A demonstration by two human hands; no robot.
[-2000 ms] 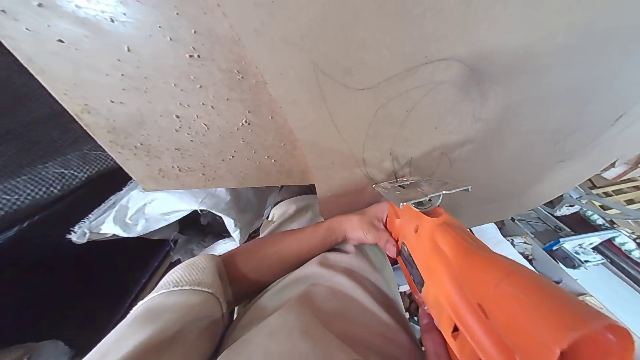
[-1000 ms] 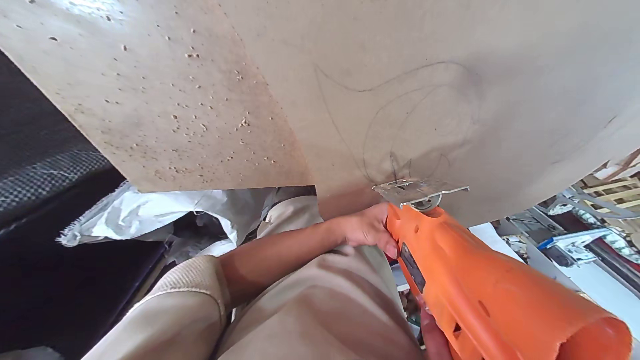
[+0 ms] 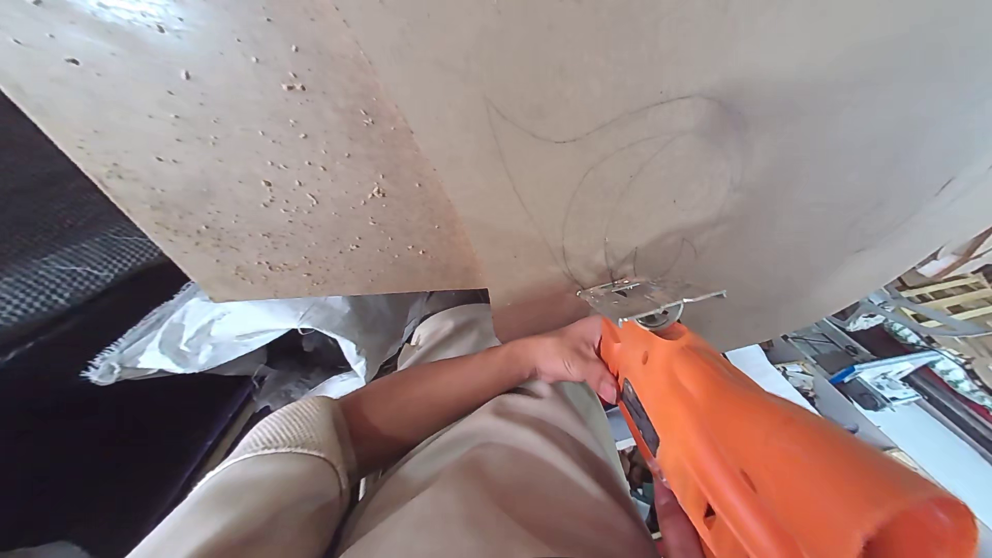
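Note:
An orange jigsaw [image 3: 744, 418] with a metal base plate [image 3: 647, 298] rests at the near edge of a thin wooden sheet [image 3: 558, 54]. My left hand [image 3: 573, 358] grips the front of its body, just below the base plate. Only part of my right hand [image 3: 674, 515] shows, under the saw body at the lower right, with its fingers against the orange casing. Curved pencil lines [image 3: 604, 132] are drawn on the sheet beyond the base plate. The blade is hidden.
Sawdust crumbs lie on the sheet's left part [image 3: 310, 163], beside a stepped edge. A white woven sack [image 3: 256, 333] hangs at the left next to black material [image 3: 85, 442]. At the right are a wooden pallet [image 3: 949, 298] and cluttered tools and metal parts [image 3: 891, 376].

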